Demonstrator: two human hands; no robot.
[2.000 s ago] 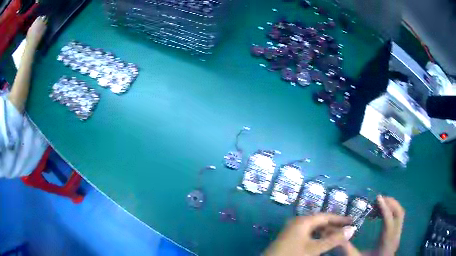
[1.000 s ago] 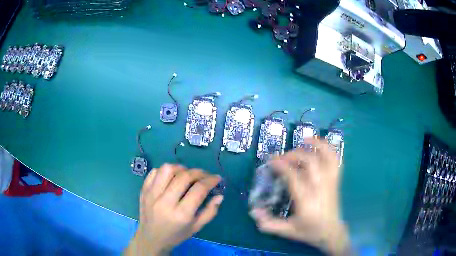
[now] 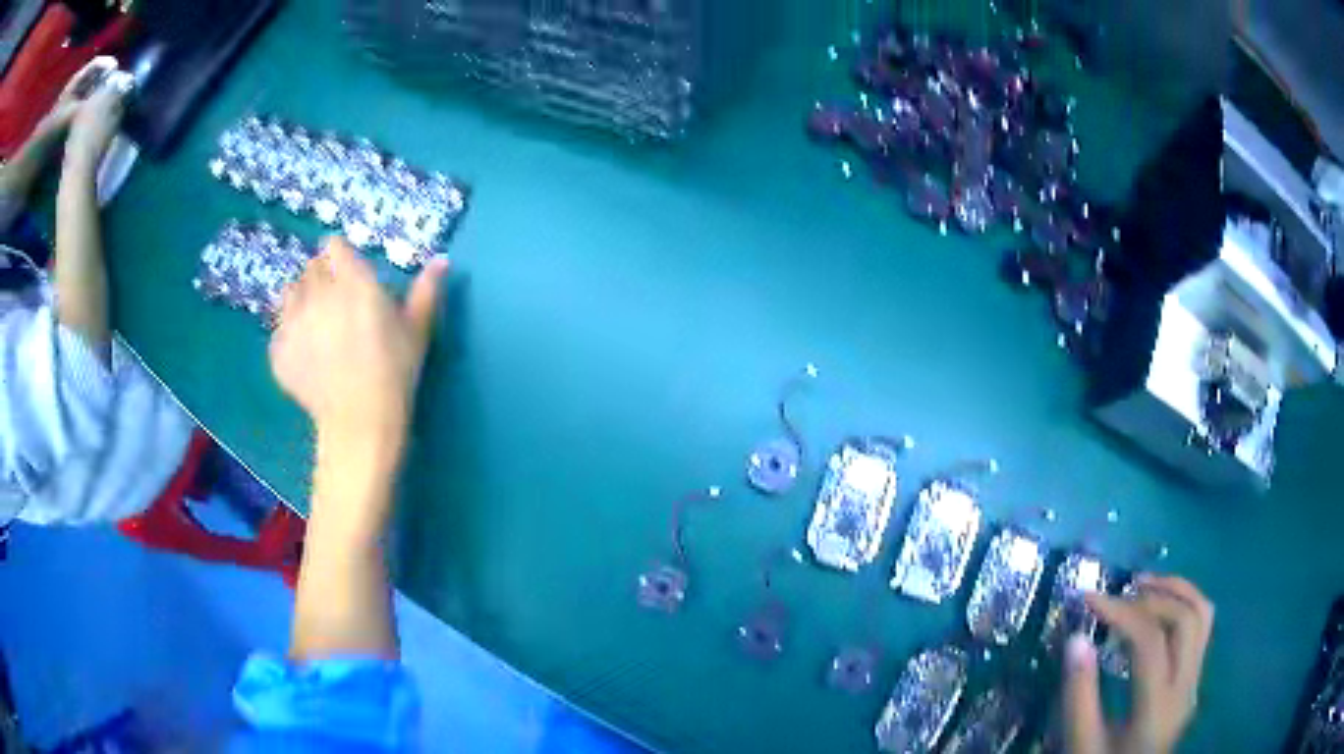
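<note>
My left hand (image 3: 354,332) reaches out at the left, its fingertips over the shorter row of silvery circuit boards (image 3: 243,265), thumb apart. Its fingertips are partly hidden, so a grip cannot be told. My right hand (image 3: 1157,656) is at the lower right, fingers apart, over the right end of a row of boards with thin leads (image 3: 936,541). It partly covers the last boards. Two more boards (image 3: 921,700) lie below that row, near the bottom edge. Several small round modules with leads (image 3: 774,466) lie left of the boards.
A longer board row (image 3: 347,184) lies at upper left, a stack of clear trays (image 3: 546,59) at the top. A dark module pile (image 3: 958,125) is at upper right, beside a white screw feeder (image 3: 1201,368). Another person's arm (image 3: 81,221) is at the left edge. A black tray (image 3: 1322,692) is at lower right.
My left hand has moved from the modules to the waiting boards at the left. My right hand has moved right relative to the board row; the blurred board it held now appears released. The view has shifted left.
</note>
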